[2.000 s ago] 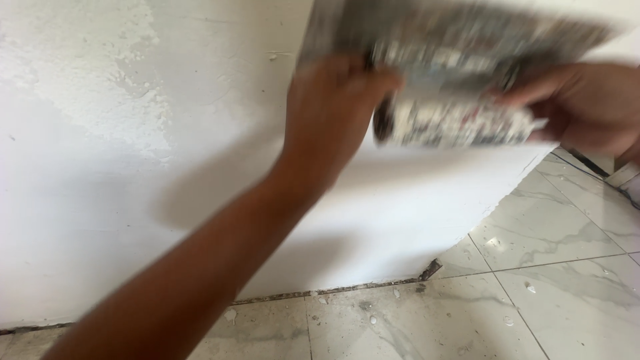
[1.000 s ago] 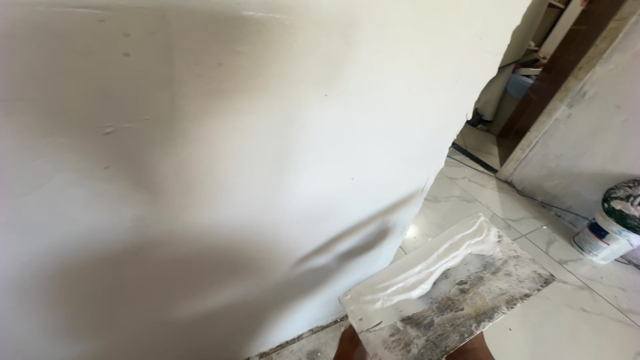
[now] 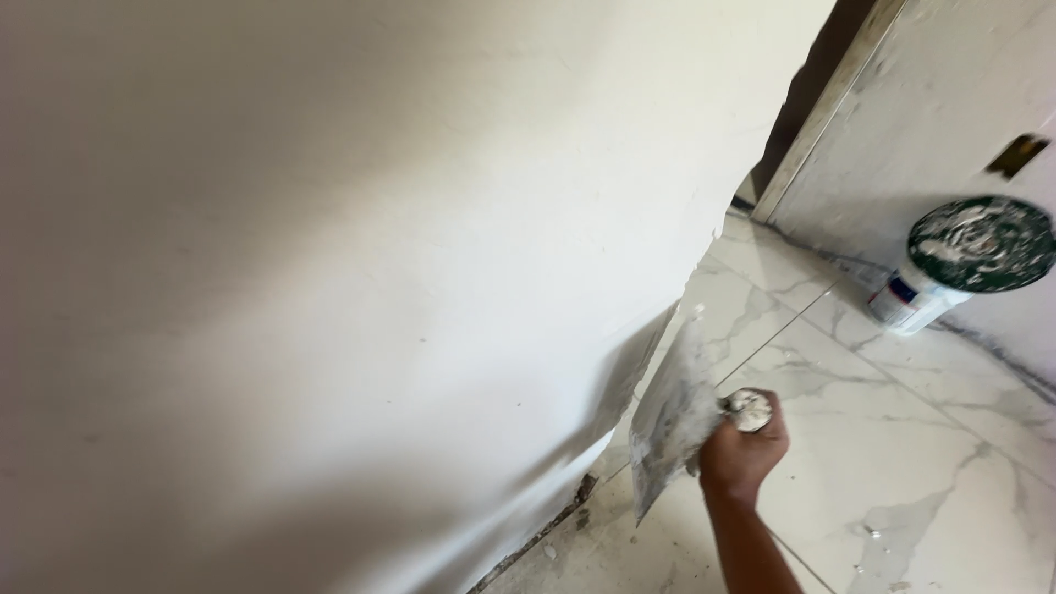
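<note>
My right hand is closed around the handle of a plastering trowel, its end crusted with white compound. The wide, flat metal blade is smeared with plaster and stands tilted just beside the lower right edge of a white plastered wall. Whether the blade touches that edge cannot be told. Shadow falls on the wall's lower part. My left hand is out of view.
A white bucket with a plaster-covered green lid stands by the far wall on the right. Marble-patterned floor tiles carry small white crumbs. A door frame rises behind the wall's rough edge.
The trowel blade, earlier low in the view and loaded with white compound, is now turned on edge beside the wall's edge. My left hand, seen two seconds ago, has left the view.
</note>
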